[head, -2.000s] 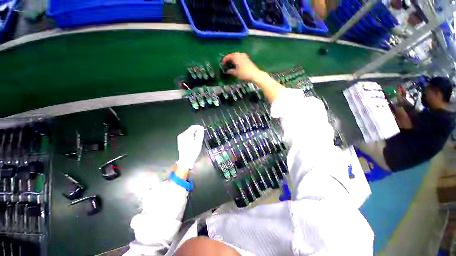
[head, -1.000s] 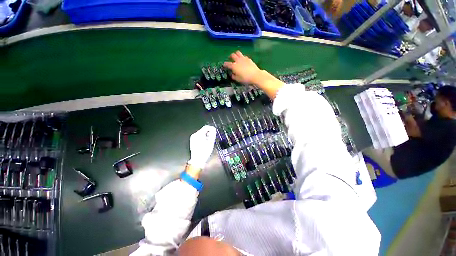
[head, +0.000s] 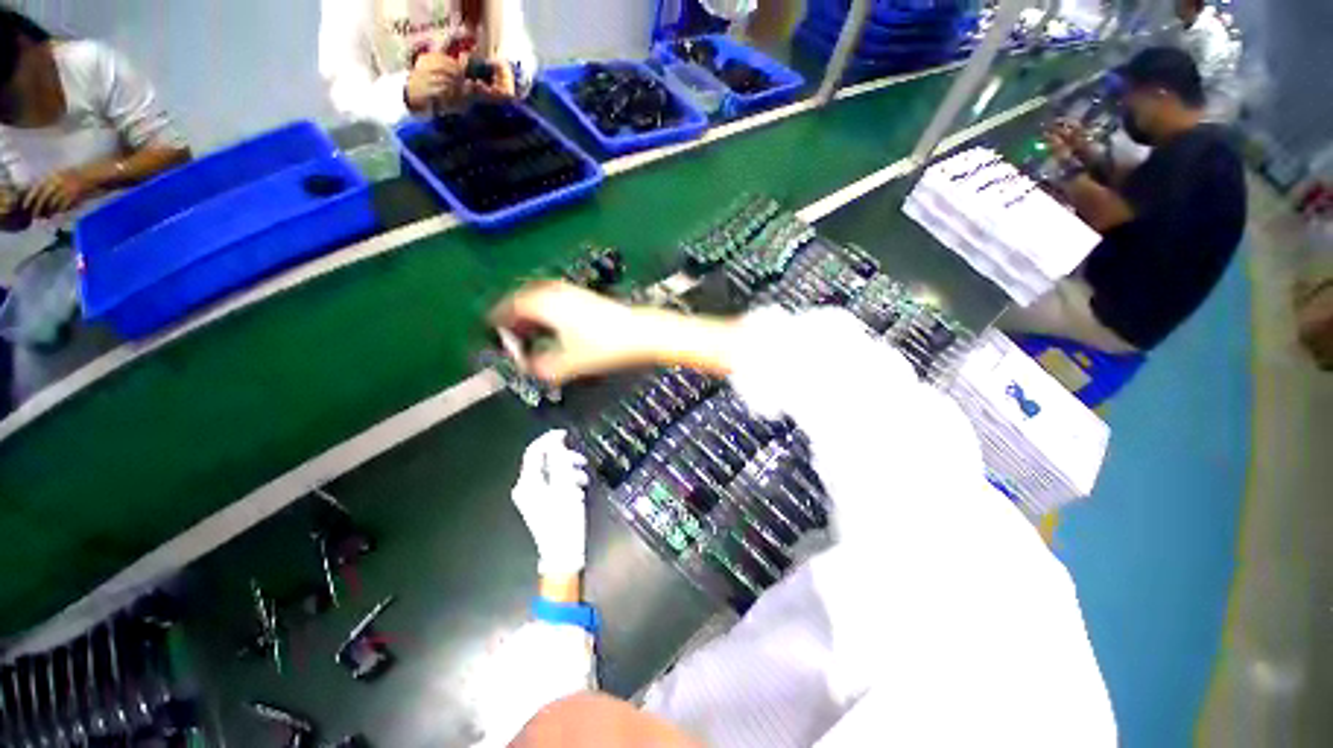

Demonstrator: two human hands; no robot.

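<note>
My left hand (head: 553, 504), in a white glove with a blue wrist strap (head: 564, 614), is at the left edge of a clear blister tray (head: 639, 529). Its fingers are curled; whether they grip anything is hidden. The tray holds rows of board assemblies (head: 676, 424) with green boards, dark blocks and thin metal strips. My bare right hand (head: 563, 330) is blurred, over small green boards (head: 529, 386) at the tray's far left. Its fingers are curled and what they hold cannot be told. More green boards (head: 746, 241) lie to the right beyond my forearm.
Loose dark units (head: 363, 643) lie on the bench at left, beside another filled tray (head: 95, 680). Blue bins (head: 219, 234) stand across the belt, several with dark parts. White stacks (head: 1001, 219) are at right. People sit at right and far left; another stands opposite.
The view has tilted up and shifted, showing more of the far side. My right hand has moved left and nearer, from the far boards to beside my left hand. My left hand stays at the tray edge.
</note>
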